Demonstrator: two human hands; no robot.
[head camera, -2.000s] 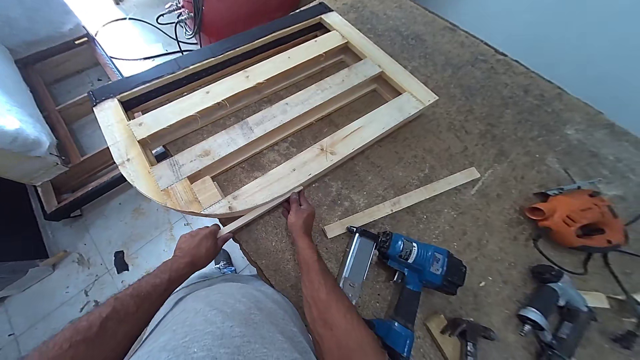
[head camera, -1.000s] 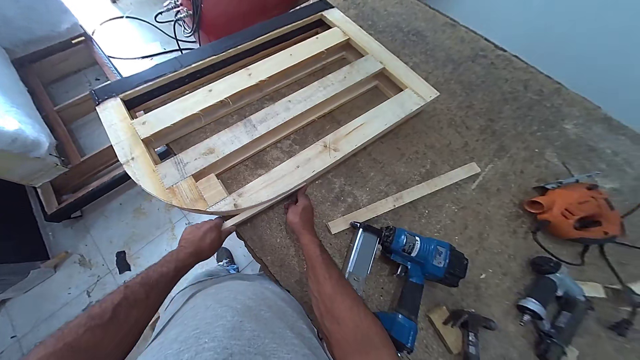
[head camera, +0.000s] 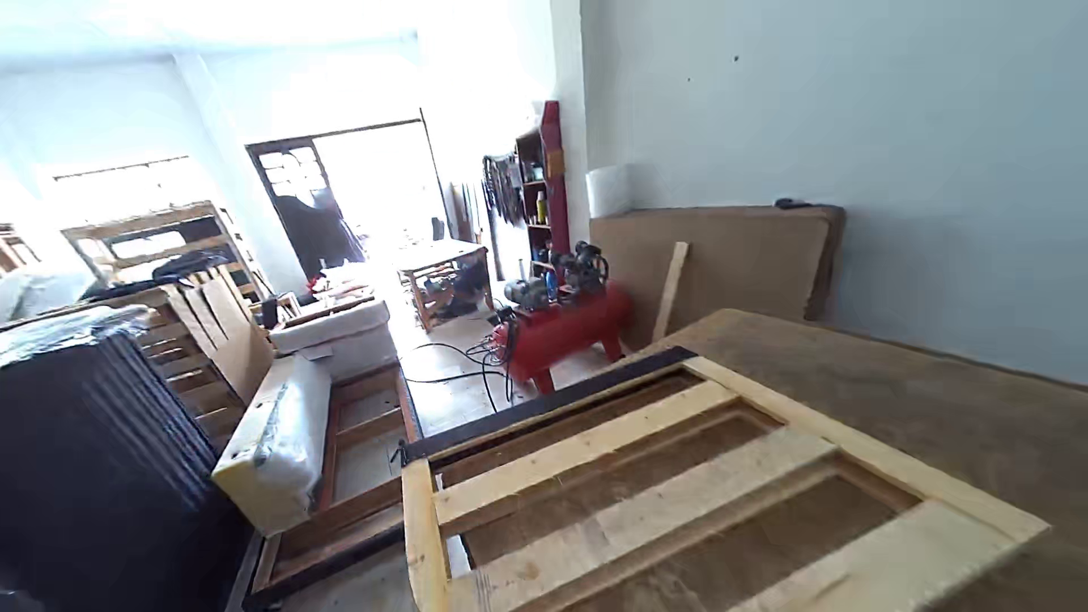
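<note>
Neither of my hands shows in the head view now, so what they touch is hidden. A slatted wooden frame (head camera: 595, 442) of pale boards lies on the brown worktable (head camera: 858, 391) in the lower part of the view, its near edge cut off. Along its far side runs a black strip (head camera: 552, 399). Dark openings lie between the pale slats.
Beyond the table stands a red air compressor (head camera: 565, 331) with hoses on the floor. A brown board (head camera: 722, 255) leans at the wall. On the left are a dark wooden frame (head camera: 365, 425), a plastic-wrapped foam block (head camera: 285, 433) and a black wrapped stack (head camera: 102, 450).
The view has swung up toward the far room. My hands, the blue nail gun, the orange jigsaw and the loose wood strip have gone out of sight.
</note>
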